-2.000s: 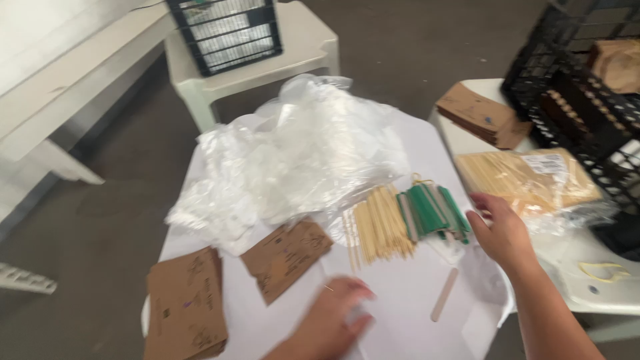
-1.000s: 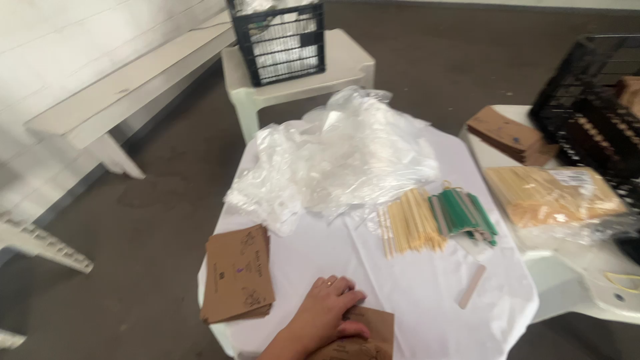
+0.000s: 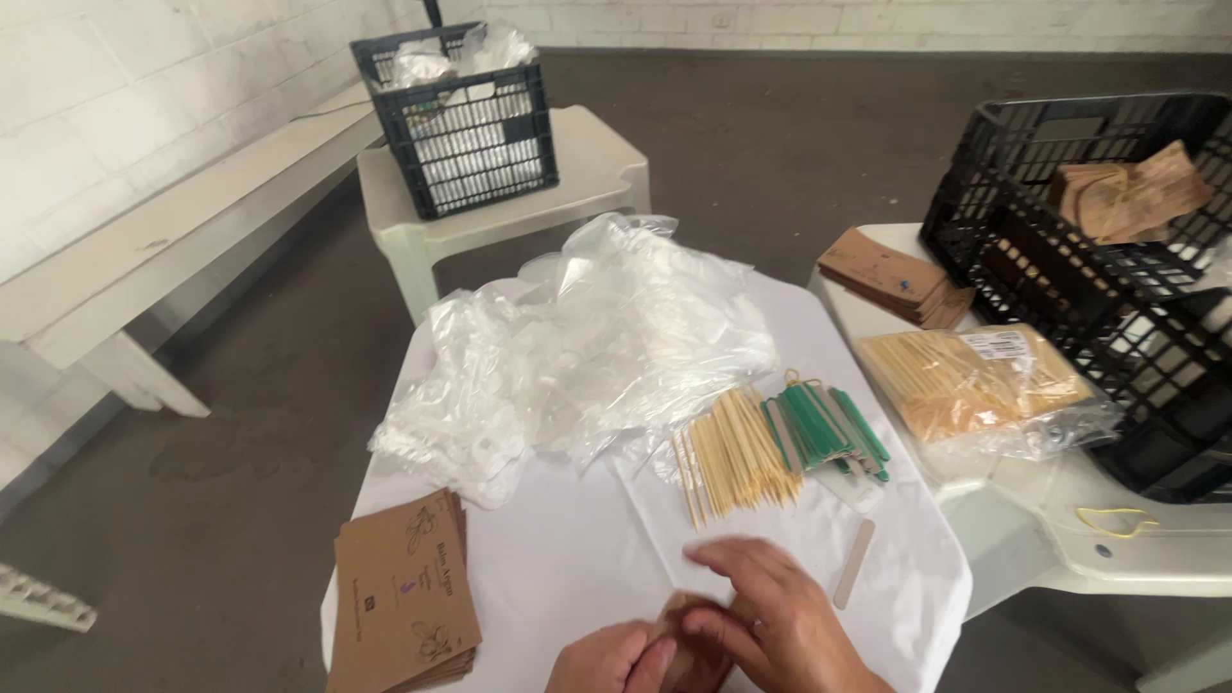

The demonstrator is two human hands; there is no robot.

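Note:
Both hands are at the near edge of the round table with a brown paper packet (image 3: 695, 664) between them. My left hand (image 3: 616, 659) grips the packet's left side between thumb and fingers. On its right side is my right hand (image 3: 770, 616), fingers curved and partly blurred, the thumb at the packet's opening; whether it grips the paper is unclear. Beyond my hands lie wooden sticks (image 3: 736, 457) and green and grey nail files (image 3: 823, 428). One loose nail file (image 3: 854, 563) lies to the right. A stack of printed brown packets (image 3: 404, 597) lies at the left.
Clear plastic bags (image 3: 597, 337) are heaped on the white tablecloth (image 3: 577, 549). A side table (image 3: 1039, 520) at right holds brown packets (image 3: 895, 274), a bag of wooden sticks (image 3: 972, 380), a rubber band (image 3: 1116, 522) and a black crate (image 3: 1020, 241). Another crate (image 3: 481, 140) stands behind on a stool (image 3: 597, 159).
My right hand, at the nail files two seconds ago, is now at the brown packet beside my left hand. The packet was flat on the table earlier and is now held with its opening apart.

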